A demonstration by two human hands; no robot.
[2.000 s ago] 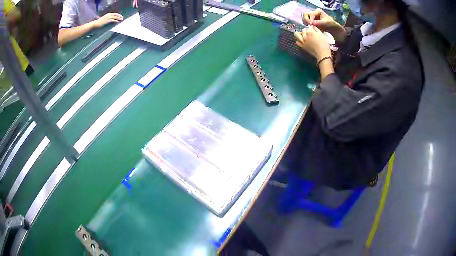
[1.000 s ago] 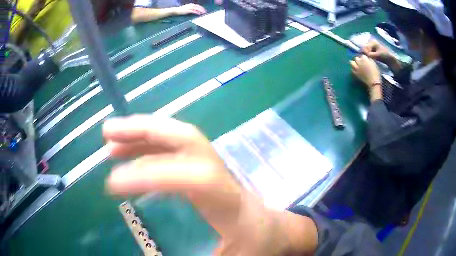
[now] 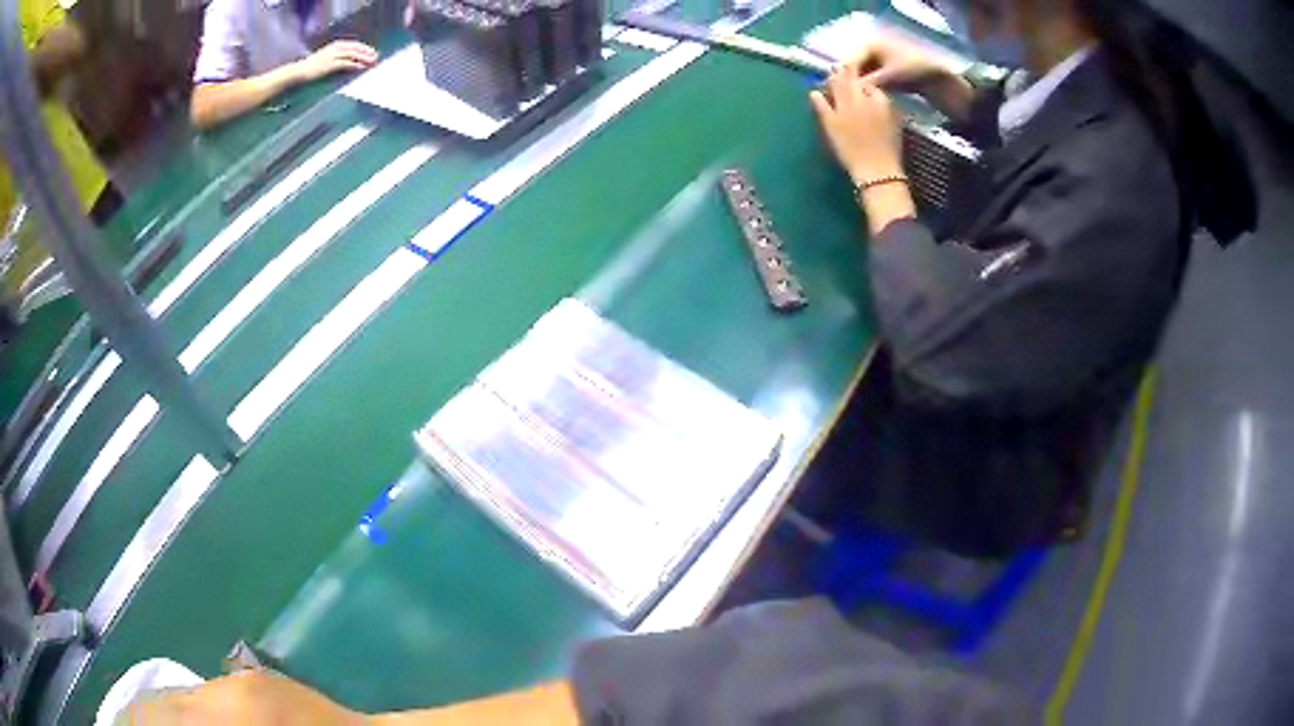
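Note:
My right hand lies low at the bottom left, cut off by the picture's lower edge, with its sleeve coming in from the right. Its fingers are not clearly seen. A white rounded object shows at the hand's left side; I cannot tell whether the hand holds it. The tip of a holed metal bar sticks up just beyond the hand; the rest is hidden. A clear plastic tray with long compartments lies on the green mat under strong glare. My left hand is not in view.
A second holed bar lies beyond the tray, near a seated worker at the right. A dark ribbed block stands across the bench. A grey post crosses the left side. Another person's hand rests at the back.
My right hand appeared open and raised over the mat a second ago, and is now down at the bottom left. The white object has come into view beside it. The view has shifted.

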